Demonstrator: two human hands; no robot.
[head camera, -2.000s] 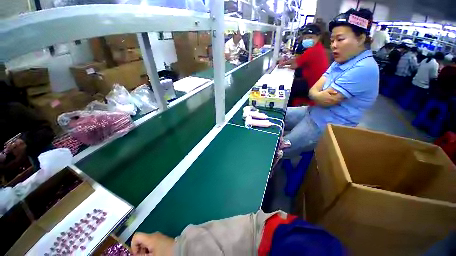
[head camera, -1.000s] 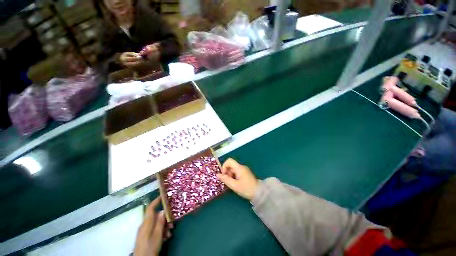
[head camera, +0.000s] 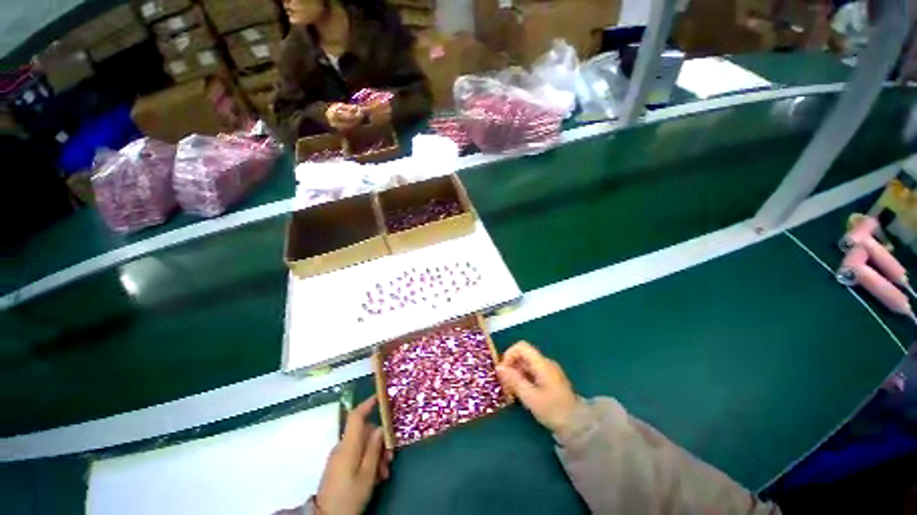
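Note:
A shallow brown cardboard box (head camera: 381, 402) full of glittering pink-purple parts (head camera: 442, 382) lies nearest me, against the front edge of a raised white board (head camera: 322, 317). My left hand (head camera: 354, 461) is at the box's left wall, fingers along it. My right hand (head camera: 538, 384) grips the box's right wall with thumb and fingers. Rows of small pink parts (head camera: 420, 289) lie spaced out on the board. Two deeper boxes stand side by side at its back: the left box (head camera: 337, 264) looks empty, the right box (head camera: 432, 235) holds dark reddish parts.
A white board (head camera: 216, 473) lies at the lower left. White strips edge the green surface (head camera: 644, 382). Beyond are bagged pink pieces (head camera: 216, 176), white wrapping (head camera: 347, 179) and a person (head camera: 347, 60) handling small pink pieces. Pink corded tools (head camera: 873, 264) lie at the right, past a slanting white post (head camera: 830, 136).
The view has swung left and down from the aisle to the boards. My left hand has come into view at the box. Since one second ago, both hands remain at its sides.

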